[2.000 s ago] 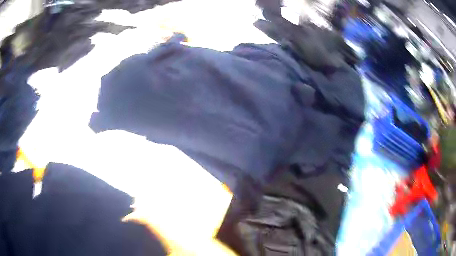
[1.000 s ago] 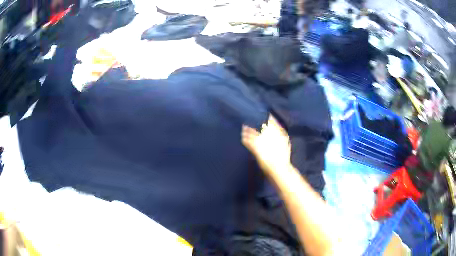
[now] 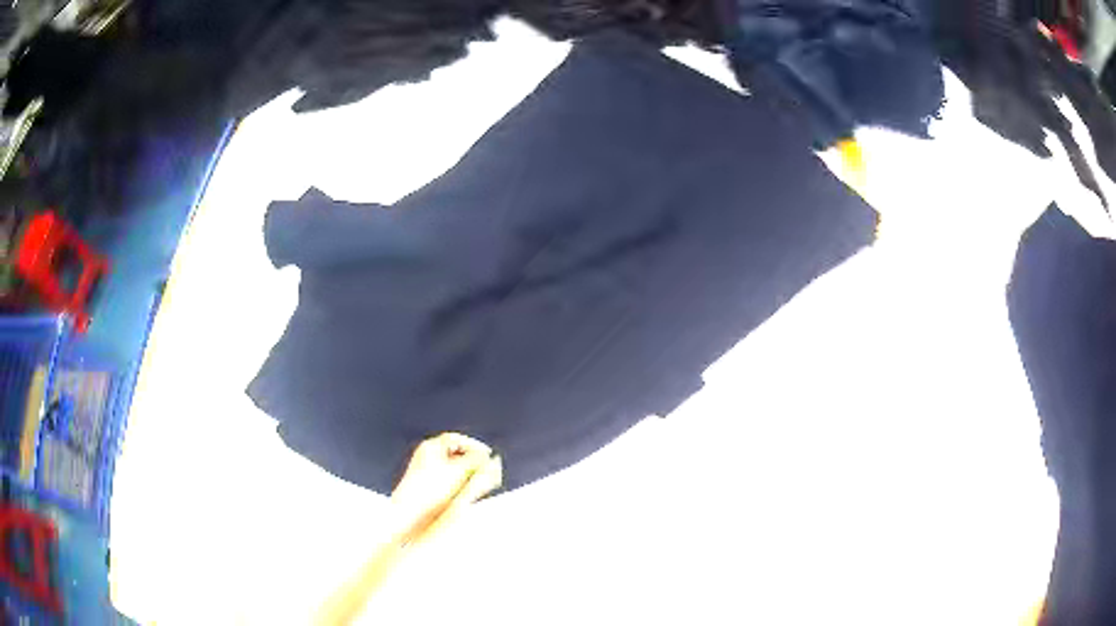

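A large dark navy garment body [image 3: 575, 269] lies spread flat on the white table [image 3: 832, 489], with a short piece sticking out at its left side and a small tab on its near edge. It has a few creases across the middle. My left hand [image 3: 449, 475], bare, is at the near edge with its fingers curled and closed on the cloth. The bright light washes out the hand's detail, and whether it holds a small tool cannot be told. My right hand is not in view.
Dark cloth [image 3: 404, 55] is heaped along the far edge. Shinier navy cloth [image 3: 844, 67] lies at the far right, and another navy piece [image 3: 1077, 355] at the right edge. Red stools [image 3: 61, 263] and blue crates [image 3: 80, 428] stand on the floor at left.
The view has swung round, so the crates and stools show at left instead of right. The right hand has left view; the left hand has appeared at the near edge. The garment shows flatter.
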